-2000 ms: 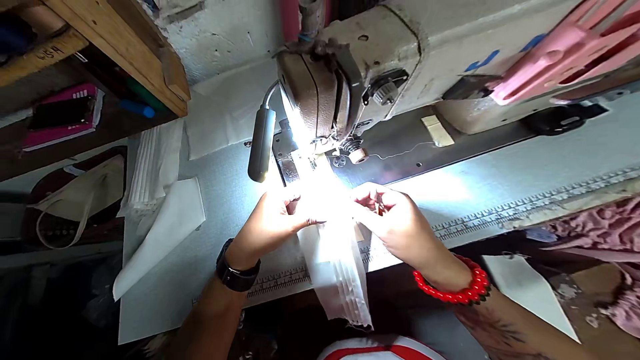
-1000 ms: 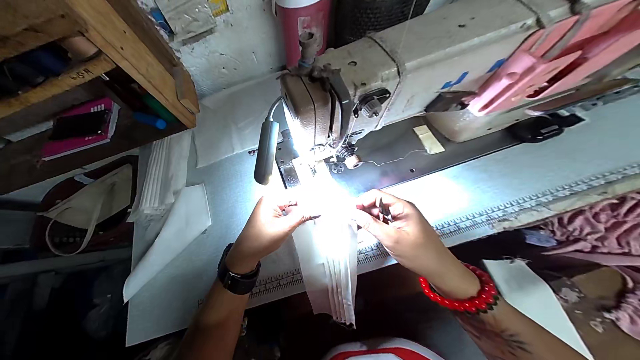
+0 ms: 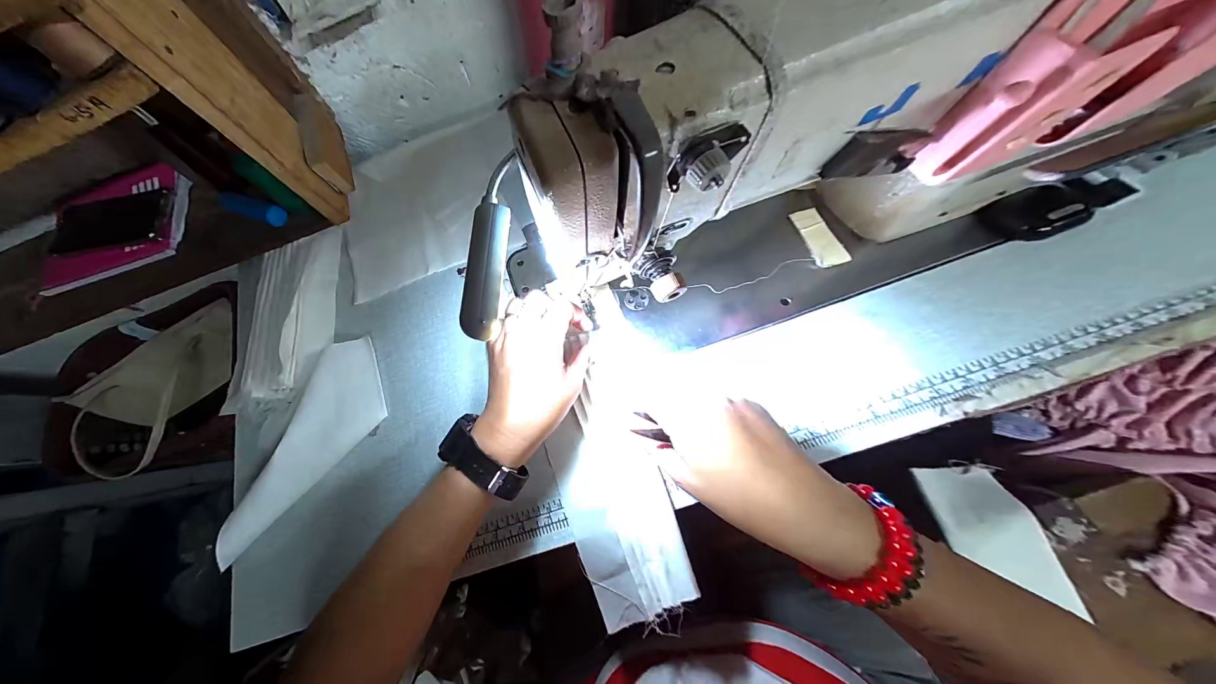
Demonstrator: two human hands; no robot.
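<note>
A pleated strip of white fabric (image 3: 646,541) runs from under the needle area of a sewing machine (image 3: 589,180) over the table's front edge, its end frayed. My left hand (image 3: 537,370), with a black watch at the wrist, is up beside the needle, fingertips at the fabric there; glare hides what they pinch. My right hand (image 3: 731,442), a red bead bracelet at its wrist, is curled around small dark-bladed thread snips (image 3: 654,429), the tips over the strip. A bright lamp washes out the fabric between the hands.
A slim grey lamp (image 3: 485,271) hangs left of the needle. Folded white fabric pieces (image 3: 304,437) lie on the table's left. A wooden shelf (image 3: 228,104) stands at upper left. A measuring tape (image 3: 1007,351) runs along the front edge; pink fabric (image 3: 1130,408) is at right.
My left hand has moved up to the needle area. My right hand has moved down along the strip, and the snips now point left over it.
</note>
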